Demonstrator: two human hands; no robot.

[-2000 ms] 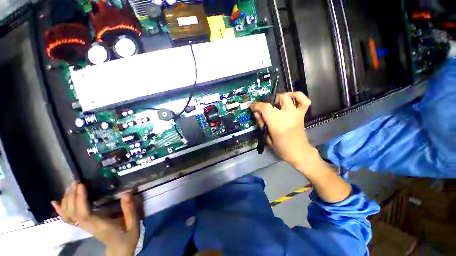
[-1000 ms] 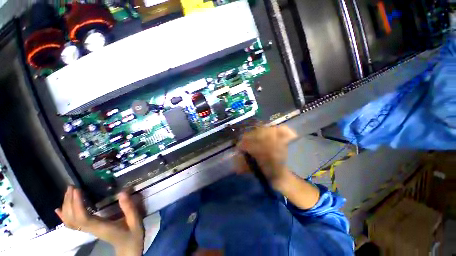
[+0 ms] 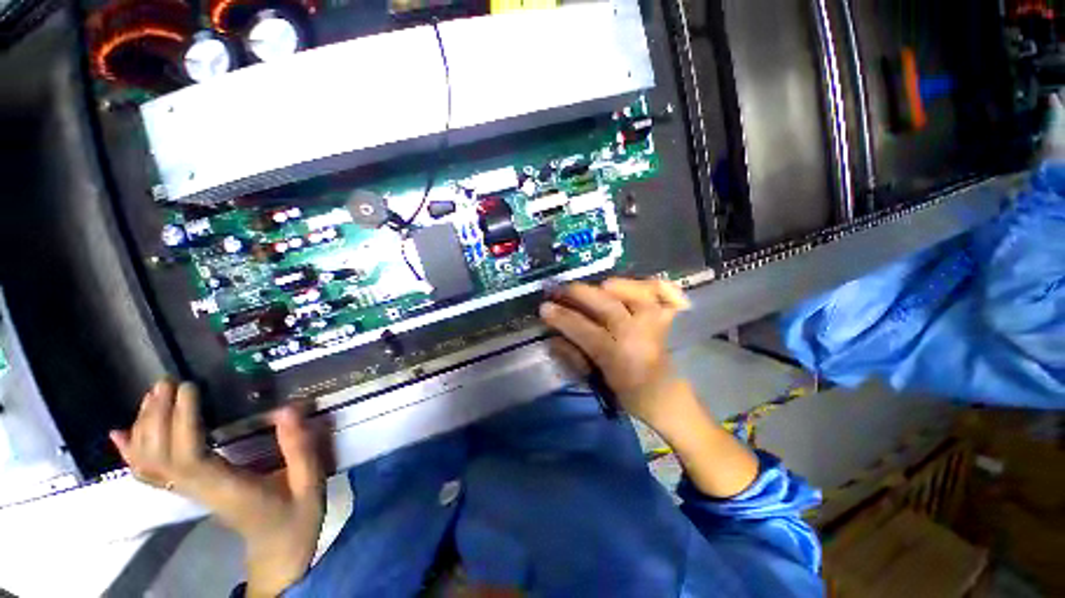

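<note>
A green circuit board [image 3: 385, 280] crowded with parts sits in a dark carrier tray [image 3: 672, 234] in front of me. A long silver-white heatsink [image 3: 397, 99] crosses it, with a thin black cable [image 3: 445, 70] over it. My left hand [image 3: 228, 473] rests at the tray's front left corner on the metal rail, thumb and fingers spread, holding nothing visible. My right hand [image 3: 619, 345] is at the tray's front edge, right of centre, fingers curled. A thin black stick [image 3: 605, 395] shows below its palm, mostly hidden by the hand.
The silver conveyor rail [image 3: 747, 294] runs along the front. Metal bars and an orange-and-blue tool [image 3: 912, 88] lie to the right. Another person's blue sleeve [image 3: 934, 292] is at the right. Part of another board unit [image 3: 29, 409] shows at the far left.
My right hand has moved from over the board's right end down to the tray's front edge, and the black stick is now mostly hidden. My left hand has stayed at the front left corner.
</note>
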